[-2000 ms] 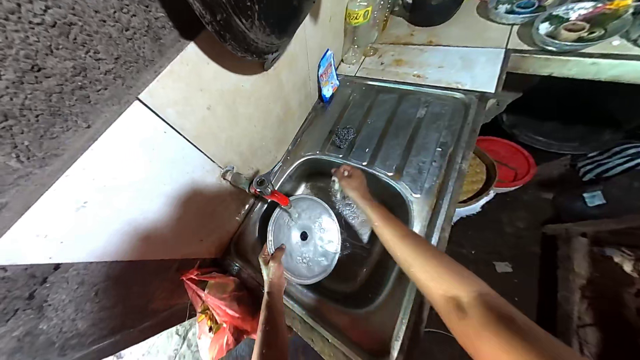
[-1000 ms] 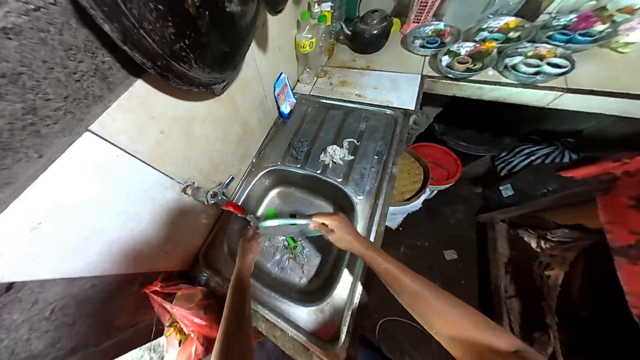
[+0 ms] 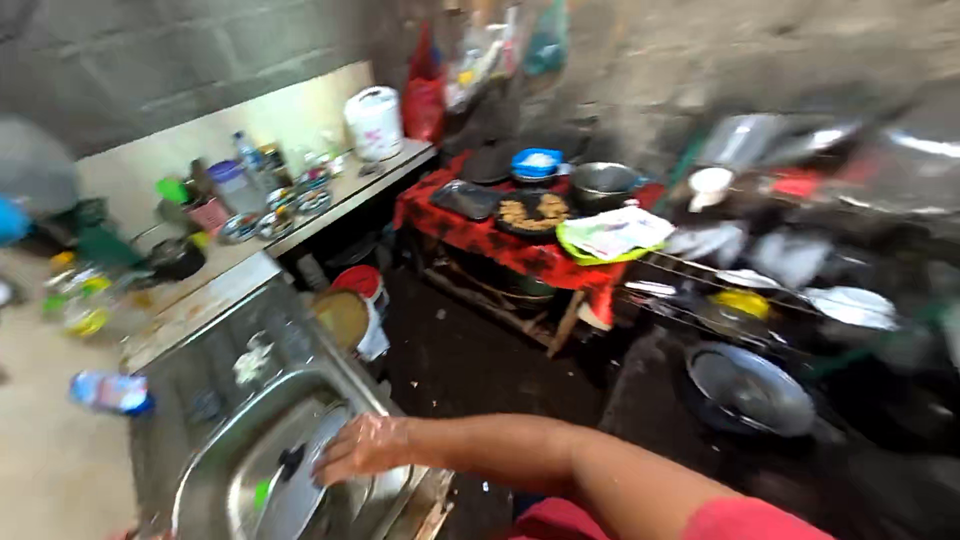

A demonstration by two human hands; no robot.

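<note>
My right hand [image 3: 358, 450], wet, has its fingers on the rim of a metal pot lid [image 3: 298, 487] with a black knob, tilted inside the steel sink [image 3: 247, 420]. Of my left hand [image 3: 139, 535] only a blurred sliver shows at the bottom edge; what it touches is hidden. A crumpled whitish scrubbing net [image 3: 253, 358] lies on the drainboard near the basin. Beside it is a dark scouring pad [image 3: 206, 406]. The blue-and-white packet [image 3: 112, 392] stands at the drainboard's left edge.
Right of the sink stand a red bucket [image 3: 360, 281] and a round woven tray [image 3: 340, 319]. A table with a red cloth [image 3: 480, 244] holds pans and food. Farther right are a dish rack [image 3: 697, 300] and a large metal basin [image 3: 750, 390].
The view has swung far to the right. The lid, held in both hands over the sink one second ago, is now tilted in the basin under my right hand.
</note>
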